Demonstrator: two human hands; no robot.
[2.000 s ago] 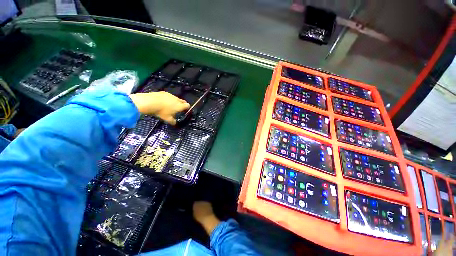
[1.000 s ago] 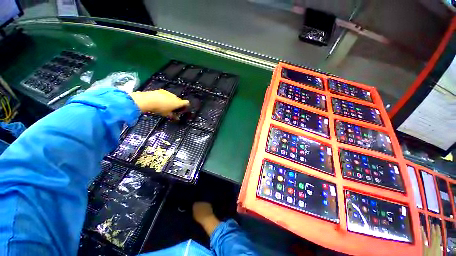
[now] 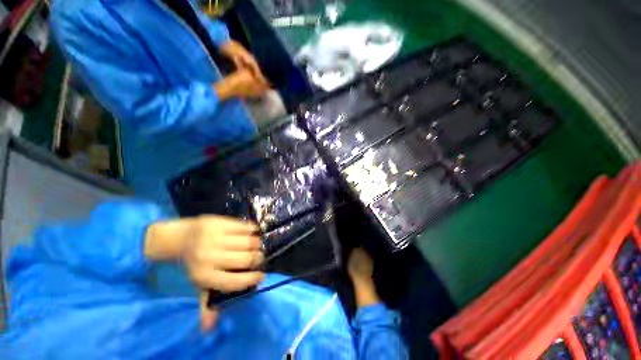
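Note:
The black blister tray lies on the green bench with a pile of small gold-and-white parts in one near pocket. A second black tray is close to my lap, against the first tray's near side, with shiny film and some gold bits in it. My left hand grips this near tray's edge, fingers curled over it. My right hand is low, beside the near tray; its fingertips are dark and blurred, and I cannot see whether it holds anything.
A crumpled clear plastic bag lies beyond the trays. At upper left a person in a blue smock sits with hands together. The red-orange foam tray stack is at lower right, with phones in its pockets. The bench edge curves at upper right.
The view has swung to the left. My left hand has left the far tray's pockets and come back to grip the near tray's edge. A neighbour's hands now show.

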